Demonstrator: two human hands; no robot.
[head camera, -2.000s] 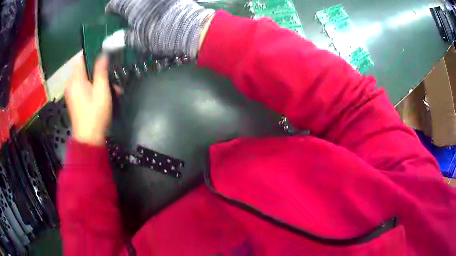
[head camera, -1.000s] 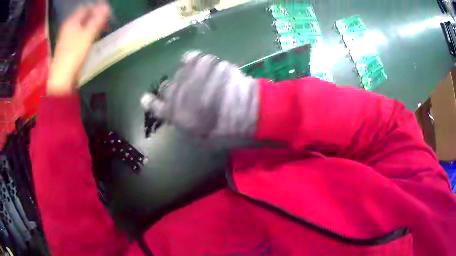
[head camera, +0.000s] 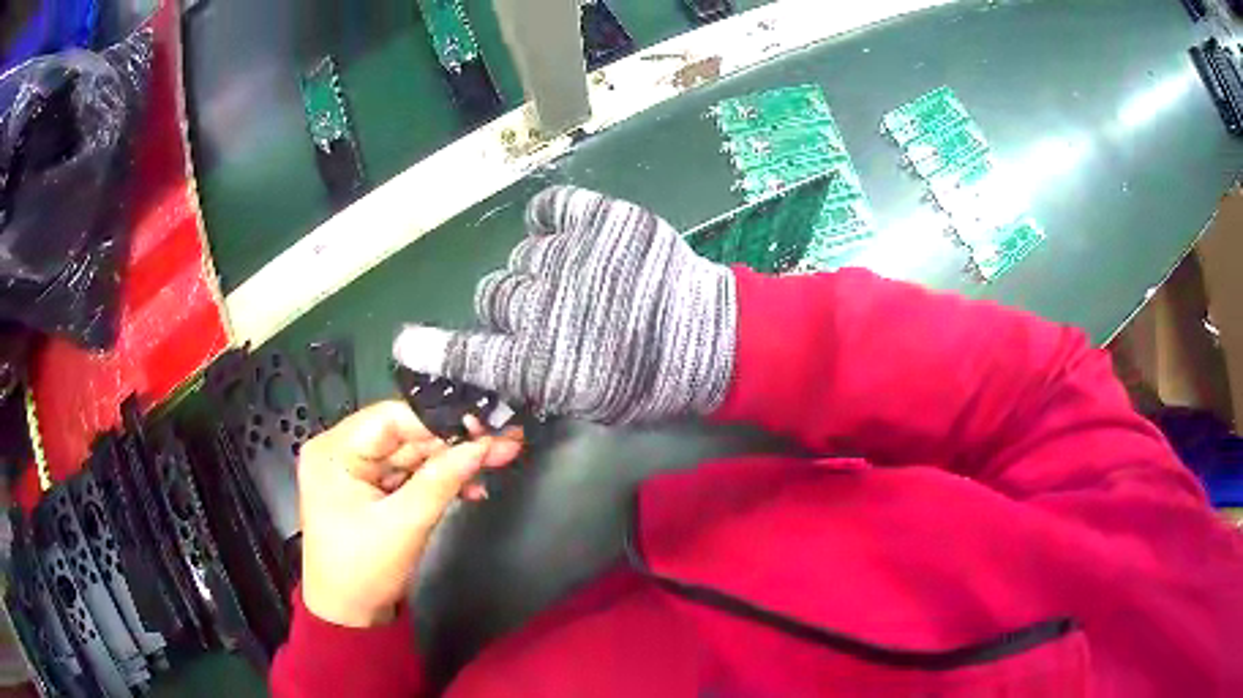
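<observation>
My left hand (head camera: 375, 507) is bare and pinches the lower end of a black rubber keypad (head camera: 447, 404) with small white dots. My right hand (head camera: 589, 311) wears a grey-white knit glove; its pale thumb tip lies on the keypad's upper end. Part of the keypad is hidden by the fingers. Green circuit boards (head camera: 784, 137) lie on the dark green bench beyond the right hand, with one darker board (head camera: 770, 225) tilted up against them. Another group of joined green boards (head camera: 961, 171) lies further right.
Black housing halves (head camera: 177, 511) stand in a row at left. A red sheet (head camera: 171, 266) bears a crinkled plastic bag (head camera: 68, 191). A pale rail (head camera: 368, 198) with a metal post (head camera: 543, 62) crosses behind; part-built remotes (head camera: 327, 123) lie beyond. A cardboard box (head camera: 1183, 321) is at right.
My left hand has come down and right from the top left onto the keypad. The keypad is now held between both hands. The view has shifted, showing more of the rail and housings.
</observation>
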